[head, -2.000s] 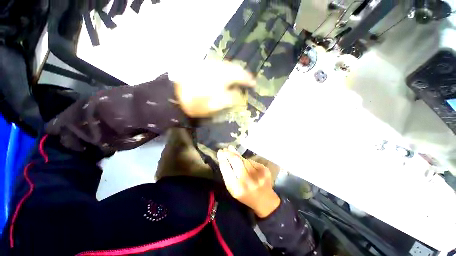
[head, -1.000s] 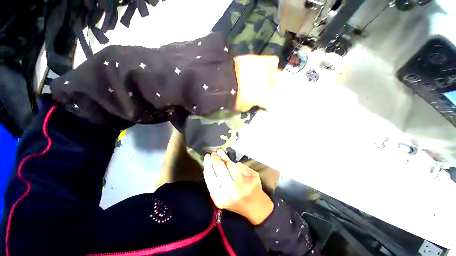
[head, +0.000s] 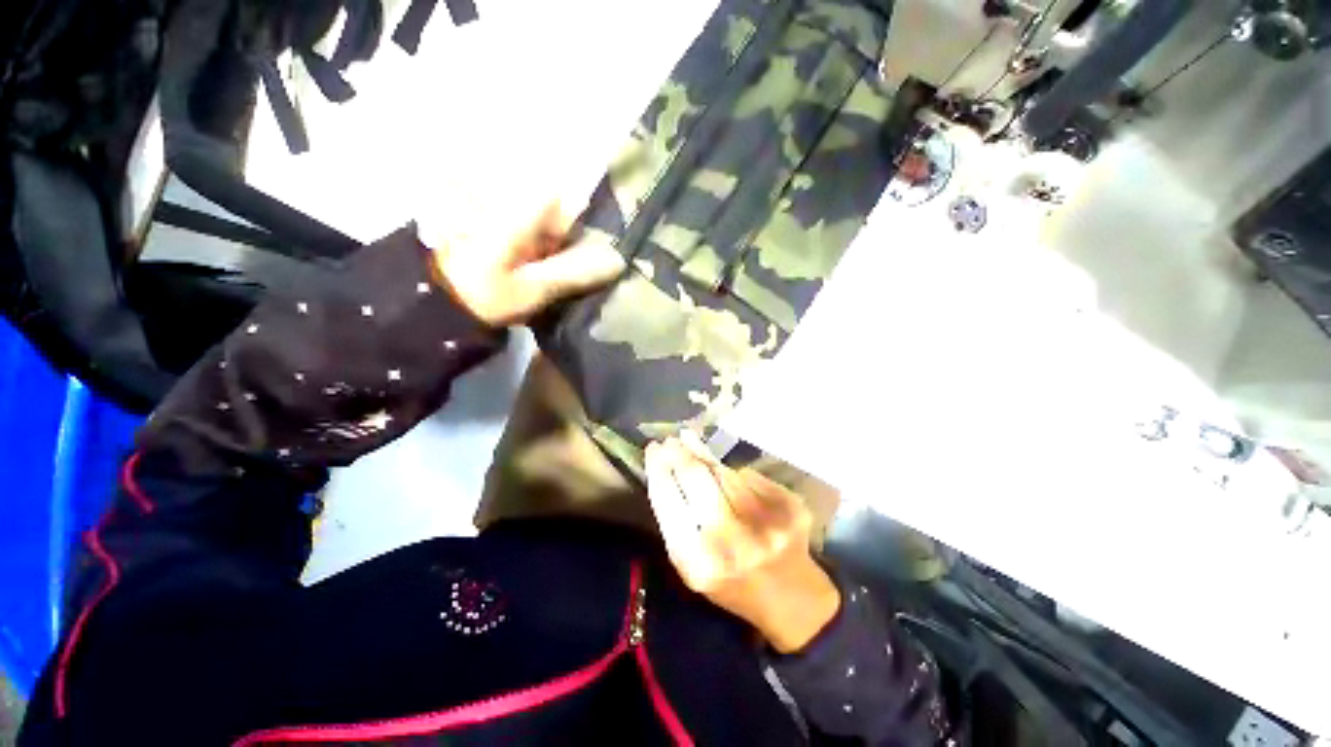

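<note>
The camouflage panel (head: 745,175), green, tan and black with dark seams across it, runs from the sewing machine's needle area over the table's front edge. My left hand (head: 533,263) holds its left edge, thumb on top; part of this hand is washed out by glare. My right hand (head: 730,511) pinches the panel's lower edge near the table edge. The panel's far end passes beside the machine's metal parts. Its lower part hangs towards my lap.
The white sewing machine table (head: 993,394) extends right, strongly overexposed. Metal machine parts (head: 1007,117) stand at the top right, with a black control panel (head: 1292,241) at the right edge. Black strips (head: 285,102) lie at the upper left. A blue bin (head: 44,496) is at the far left.
My left hand has moved back from over the panel beside the machine to its left edge, uncovering the cloth. My right hand stays at the lower edge, with little movement.
</note>
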